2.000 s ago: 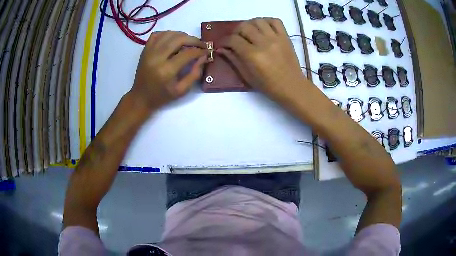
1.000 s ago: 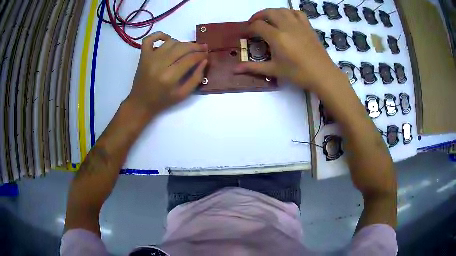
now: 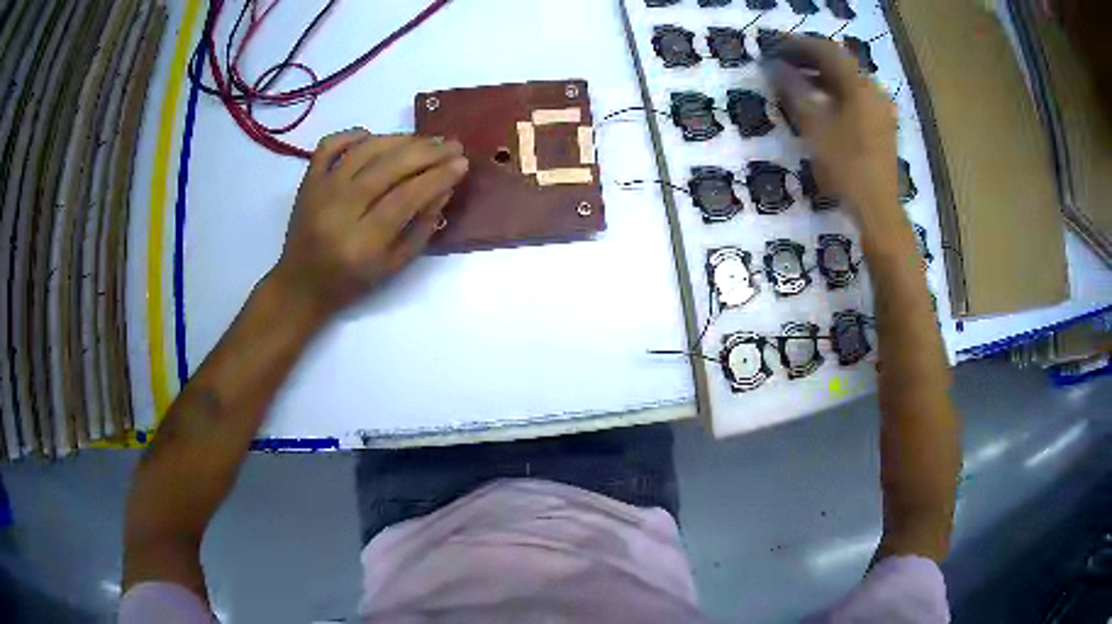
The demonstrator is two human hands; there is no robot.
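Observation:
The reddish-brown test fixture lies on the white bench with screws at its corners and a small hole in the middle. The tan locating nest on its right side holds no speaker. My left hand rests over the fixture's left edge, fingers together; what lies under the fingertips is hidden. My right hand is over the speaker tray, blurred, with something dark or grey at its fingertips that I cannot make out. Speakers stand in rows on the tray, thin wires reaching left.
Red and black cables loop at the upper left and run to the fixture's left side. Brown cardboard lies right of the tray. Many stacked board edges line the far left. Yellow and blue tape runs down the bench's left side.
My right hand has left the fixture and moved right over the tray. The speaker that was in the nest is gone from it. The view has shifted, so the bench items appear further left.

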